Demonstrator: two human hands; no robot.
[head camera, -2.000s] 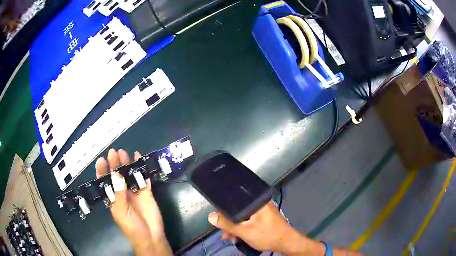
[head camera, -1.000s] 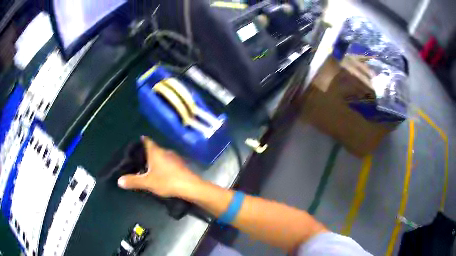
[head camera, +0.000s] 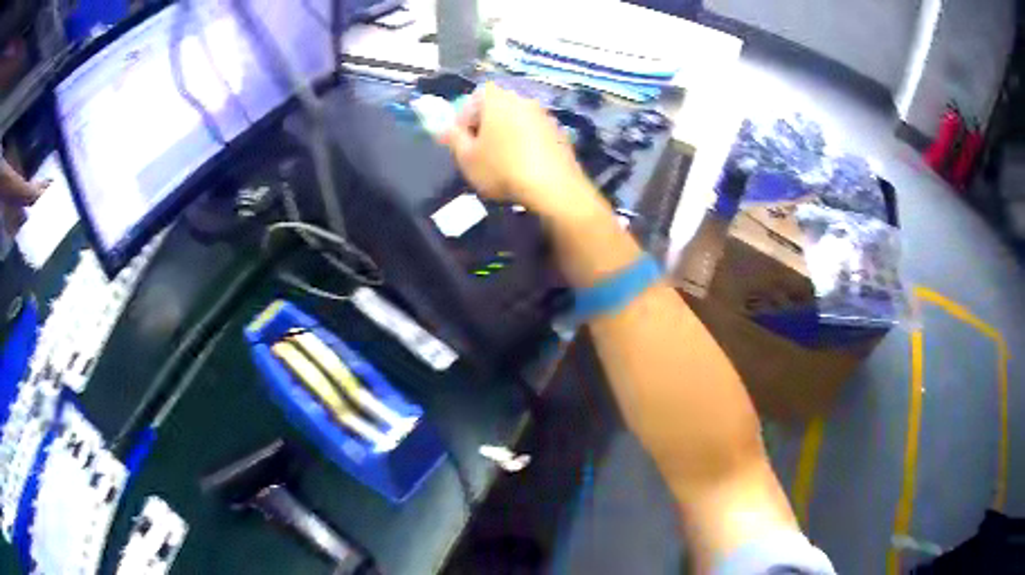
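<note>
My right hand (head camera: 517, 146), with a light blue wrist band, reaches over the dark label printer (head camera: 416, 191) near its top. Its fingers are curled and blurred. A small pale thing (head camera: 433, 111) shows beside the fingertips; I cannot tell whether they hold it. The printer has a lit screen and green lights. My left hand is out of the picture. The black barcode scanner (head camera: 287, 505) lies on the dark green mat at the lower left, beside the blue tape dispenser (head camera: 393, 458).
A monitor (head camera: 169, 112) stands at the upper left. White panels (head camera: 73, 483) lie at the lower left edge. Another person's hand (head camera: 17, 185) shows at the left edge. A cardboard box (head camera: 742, 348) with clear bags stands right of the bench. Cables loop beside the printer.
The view has swung right and up. My right hand held the scanner over the board, then moved from it to the printer. My left hand and the circuit board have left the picture.
</note>
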